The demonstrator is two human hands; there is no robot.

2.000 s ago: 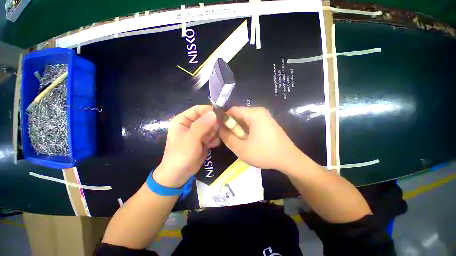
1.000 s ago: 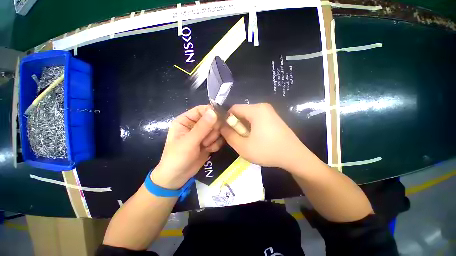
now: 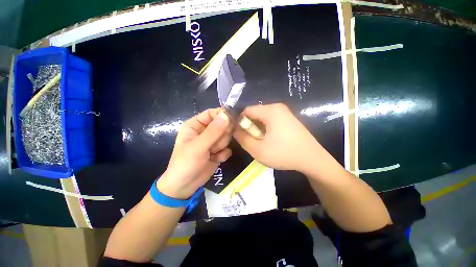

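Observation:
My right hand (image 3: pixel 274 136) is closed around a small hand tool; its pale yellow handle (image 3: pixel 251 127) shows between thumb and fingers. The tool's tip is hidden between the hands. My left hand (image 3: pixel 202 143) has thumb and index fingertips pinched together beside the tool, fingers curled. What it pinches is too small and hidden to tell. Both hands meet over the black printed mat (image 3: pixel 156 78). A blue parts bin (image 3: pixel 78 112) at the left holds tangled silver metal pieces (image 3: pixel 44 133).
A pale yellow strip (image 3: pixel 42 95) lies on the metal pieces in the bin. A thin strand (image 3: pixel 83 112) hangs over the bin's right edge. Tape strips (image 3: pixel 350 104) run along the mat's right edge. A cardboard box (image 3: pixel 57 247) stands below the bench at lower left.
The hands stay together at nearly the same place, with a slight turn of the right hand and tool handle. The view has shifted slightly, so the bin appears a little further left.

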